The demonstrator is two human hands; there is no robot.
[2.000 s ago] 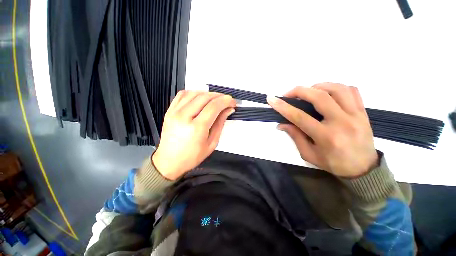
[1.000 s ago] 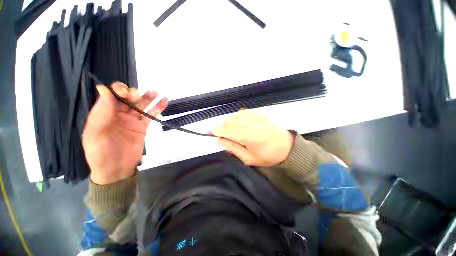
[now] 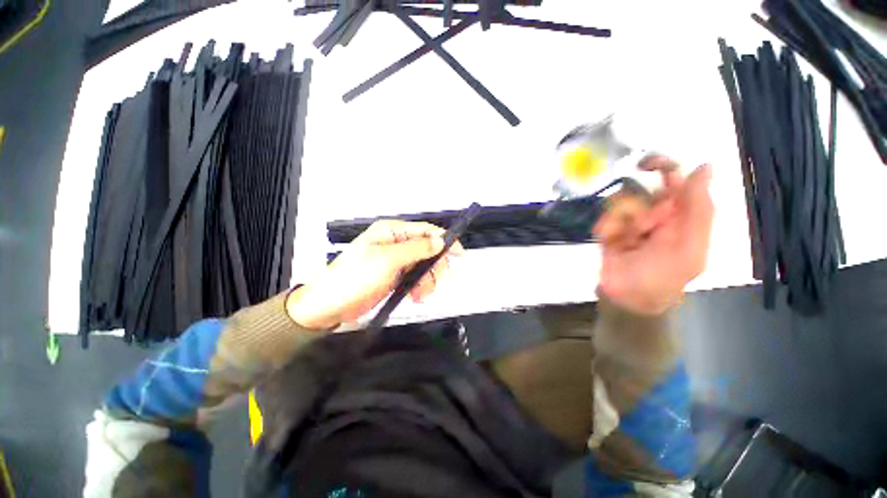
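Observation:
My left hand (image 3: pixel 384 267) holds one black strip (image 3: pixel 404 284) slantwise between thumb and fingers, in front of my apron. My right hand (image 3: pixel 656 233) is raised at the dial thickness gauge (image 3: pixel 585 163), which is tilted and blurred, with its yellow-centred dial to the left of the fingers. The hand grips the gauge by its dark frame. The strip bundle (image 3: pixel 535 222) lies crosswise on the white table behind my hands; my left hand hides part of it and my right hand covers its right end.
A large strip pile (image 3: pixel 195 195) lies at left and a smaller strip pile (image 3: pixel 788 175) at right. Crossed strips (image 3: pixel 428 44) lie at the far side. More strips (image 3: pixel 146 24) lie at far left. A dark chair (image 3: pixel 768 462) stands at lower right.
My right hand has let go of the strip, moved right and taken hold of the gauge, now lifted. My left hand has moved right with the strip. The view has shifted, showing more of the table's far side.

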